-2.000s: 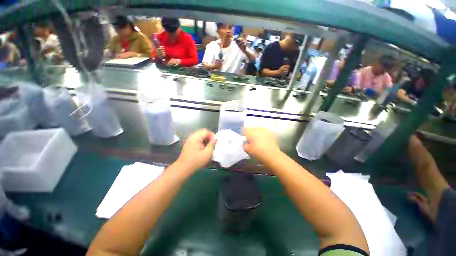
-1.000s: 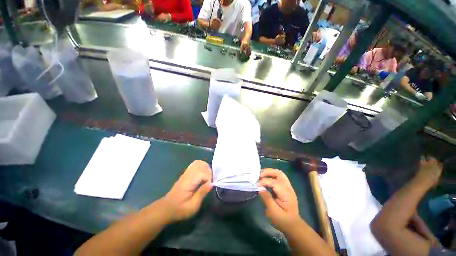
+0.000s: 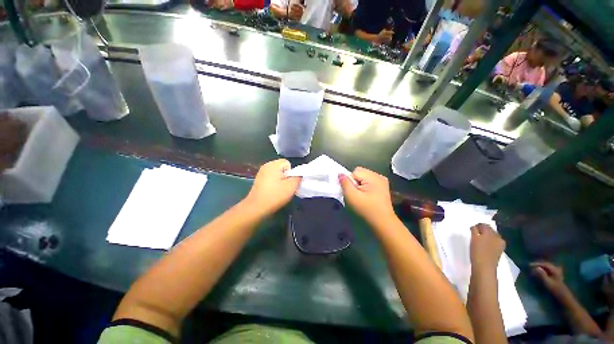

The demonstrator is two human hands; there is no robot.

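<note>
A white sleeve point(image 3: 322, 176) is bunched between my two hands in the middle of the view. My left hand point(image 3: 275, 188) grips its left edge and my right hand point(image 3: 367, 191) grips its right edge. A dark product unit point(image 3: 322, 227) stands just in front of me on the green bench, with small round feet on its upturned face. The sleeve is at the unit's far edge and that face is uncovered. Whether the sleeve touches the unit, I cannot tell.
A sheet stack point(image 3: 158, 207) lies left, with a white tote point(image 3: 44, 158) beyond. Wrapped units point(image 3: 298, 114) and a bare dark unit point(image 3: 464, 163) stand on the conveyor point(image 3: 235, 101). Right: a mallet point(image 3: 425, 213) and fanned sheets point(image 3: 464, 252) under a neighbour's hand point(image 3: 486, 245).
The sleeve and my hands have moved from the unit's near edge to its far edge, uncovering its dark face. A neighbour's hand has come over the fanned sheets.
</note>
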